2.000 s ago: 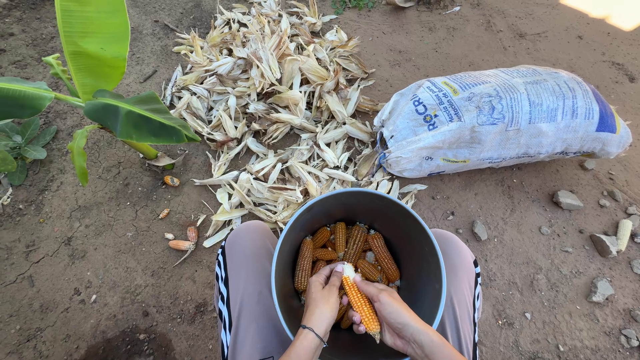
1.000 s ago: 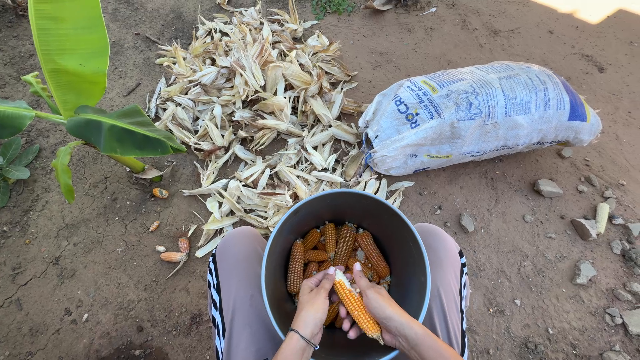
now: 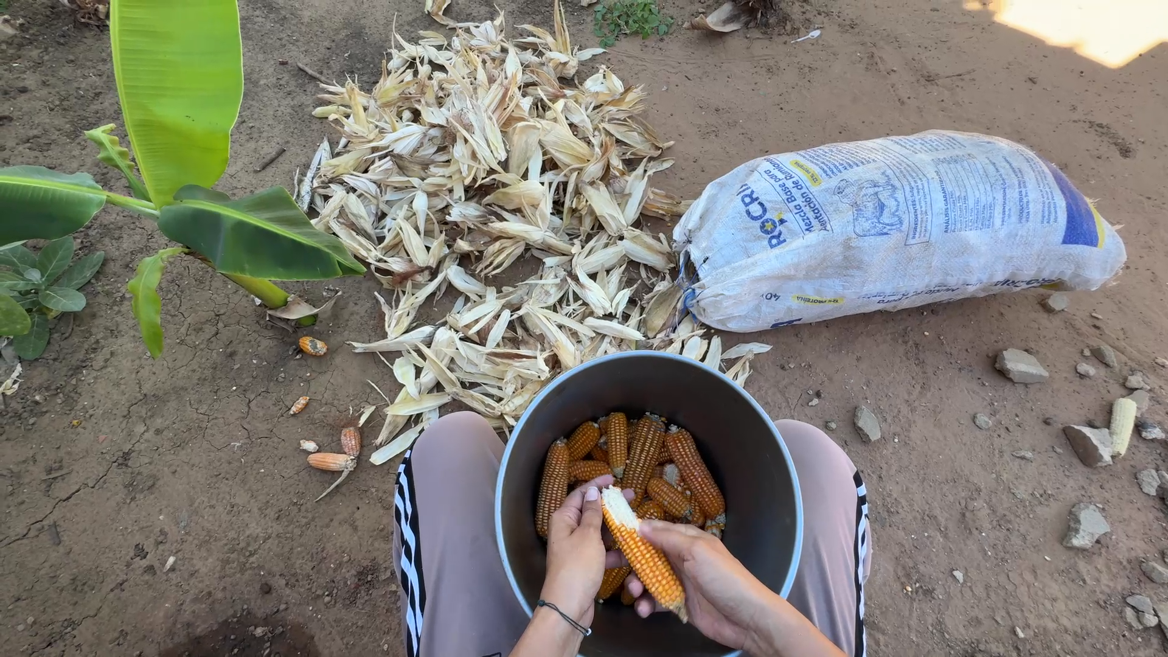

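A partly shelled corn cob point(image 3: 650, 564) with orange kernels is tilted over a deep metal pot point(image 3: 774, 484); its upper end is bare and white. My left hand point(image 3: 577, 543), with a dark cord on the wrist, grips the cob near that bare end. My right hand point(image 3: 698, 575) holds its lower part, thumb on the kernels. Below both hands, several dried corn cobs point(image 3: 643, 452) lie in the pot, partly hidden by the hands. The pot stands between my knees.
A heap of dry corn husks point(image 3: 511, 201) lies beyond the pot. A filled woven sack point(image 3: 903, 228) rests at the right, above stones point(image 3: 1020, 366) and a bare cob point(image 3: 1122, 425). At the left are a young banana plant point(image 3: 265, 233) and small cobs point(image 3: 330, 462) on the soil.
The bare white patch on the held cob's upper end is larger than two seconds ago. Both hands have stayed on the cob over the pot.
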